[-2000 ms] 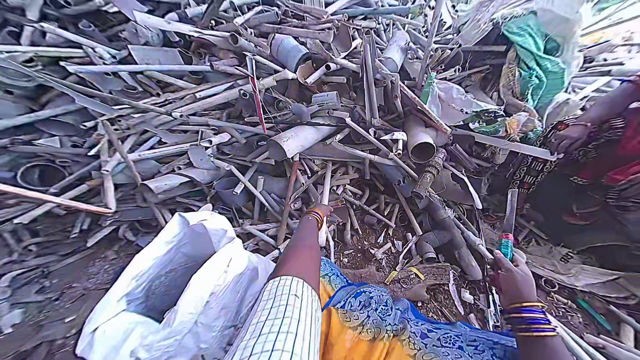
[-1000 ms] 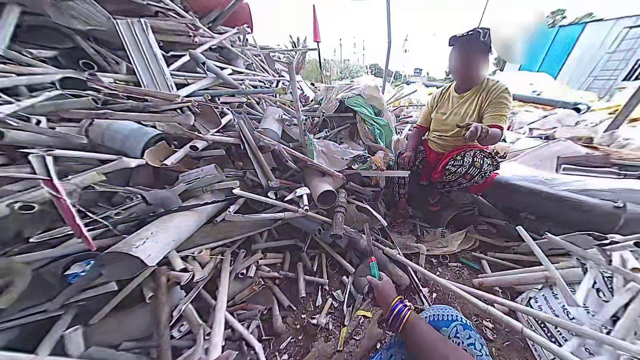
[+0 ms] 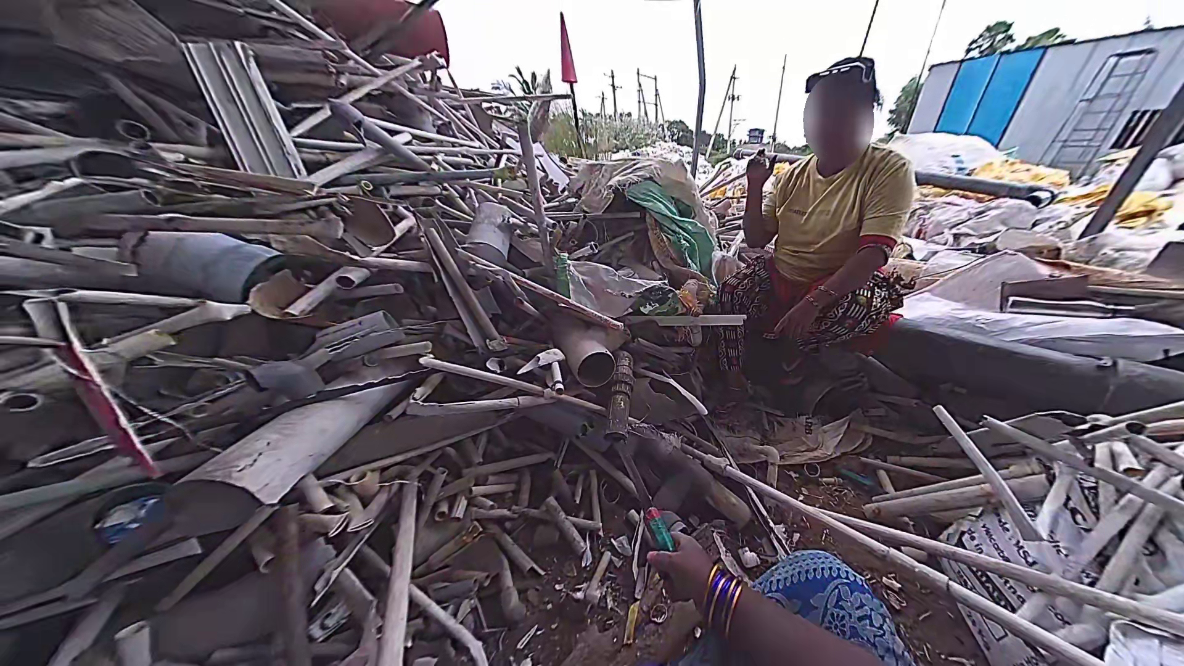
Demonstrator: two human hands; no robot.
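My right hand (image 3: 683, 566), with several bangles at the wrist, is closed around the green and red handle (image 3: 659, 529) of a tool. Its dark, narrow shaft or blade points up and away toward the pipe scraps; its exact kind is hard to tell. Just beyond it lie a ribbed pipe piece (image 3: 621, 396) and a wide grey pipe (image 3: 586, 355) with its open end toward me. Short cut pipes cover the ground to the left of the hand, and a long pale pipe (image 3: 403, 572) lies among them. My left hand is out of view.
A large heap of scrap pipes (image 3: 305, 231) rises at the left. A person (image 3: 823, 213) in a yellow top sits beyond my right hand, one hand raised. Long pipes (image 3: 888, 546) cross the right side over a printed white sack (image 3: 994, 564). A metal shed (image 3: 1054, 97) stands behind.
The view has swung up from the ground to the yard. The seated person's hand has risen since one second ago. My left hand, on a pale pipe two seconds ago, is out of view; my right still holds the tool.
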